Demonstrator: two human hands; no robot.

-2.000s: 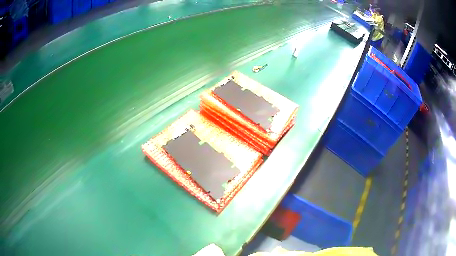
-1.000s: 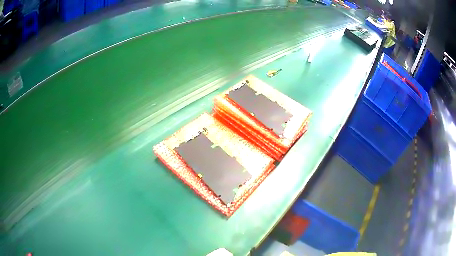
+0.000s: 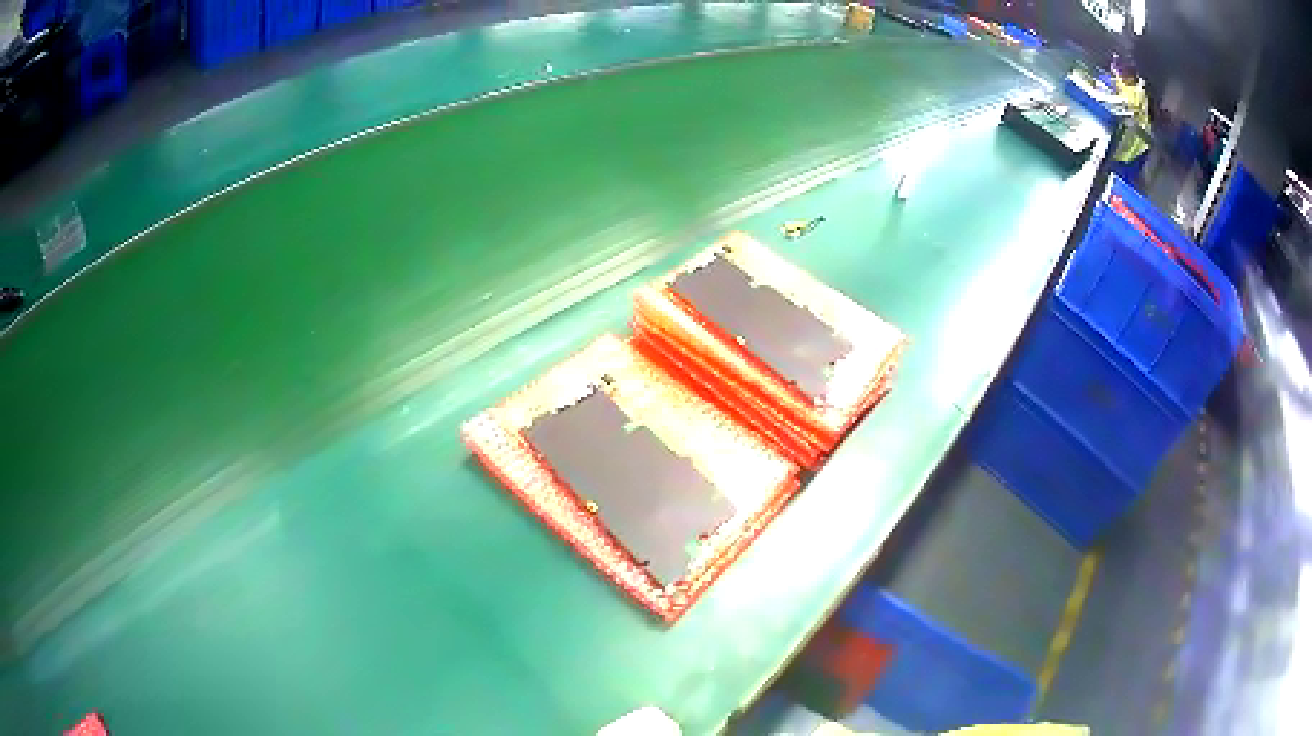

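A dark-faced circuit board lies flat on red-orange bubble wrap on the green work surface, in the middle of the view. Behind it to the right, a second board lies on top of a taller stack of bubble wrap. The two piles sit side by side, close together. A small pale shape is cut off by the bottom edge; I cannot tell if it is part of a hand. No hand can be made out.
The green conveyor runs along the left. A black tray sits at the far end of the ledge. Blue totes stand on the floor at right. A small red piece shows at bottom left. A person in yellow is far off.
The view has shifted, so both piles appear further right and slightly lower. A small red piece has come into view at the bottom left. The boards lie as before.
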